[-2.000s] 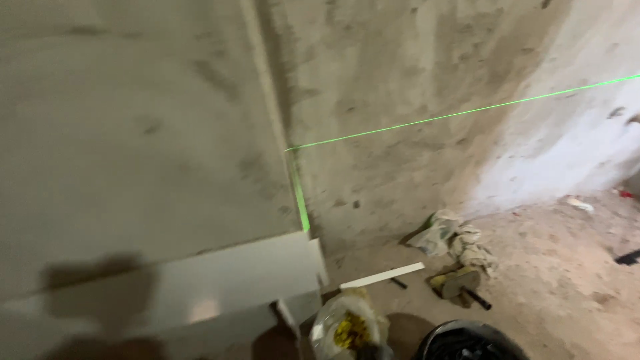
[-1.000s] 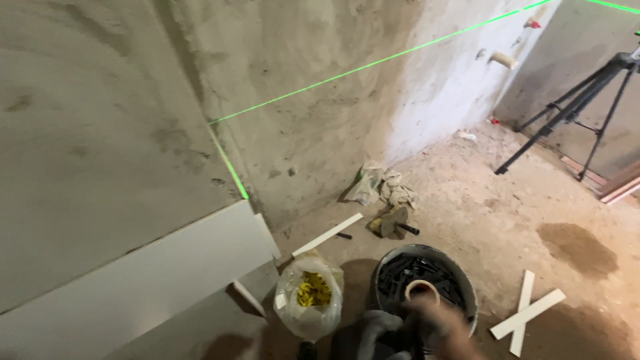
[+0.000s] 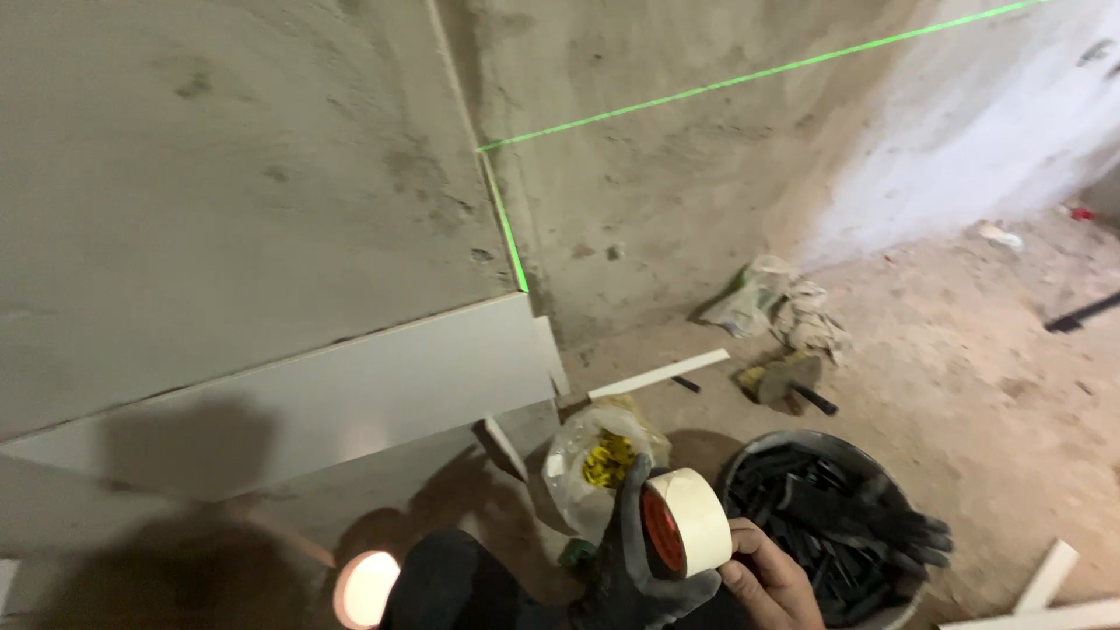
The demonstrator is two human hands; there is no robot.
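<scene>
A roll of cream masking tape with a red core is held low in the view, right of centre. My left hand, in a dark grey glove, grips the roll from its left side, thumb and fingers around it. The bare fingers of my right hand pinch at the roll's right edge. Just right of the hands, a black glove lies on a round bucket full of black plastic pieces. Behind the roll stands a clear plastic bag of yellow plastic pieces.
A large pale tile is on the left wall, with a green laser line on the adjoining wall. Tile strips, a disc with a black handle and crumpled bags lie on the floor. A lit lamp glows at lower left.
The hands and tape roll, over the bucket one second ago, are now left of it and plainly seen. A black glove now lies on the bucket. The view has shifted.
</scene>
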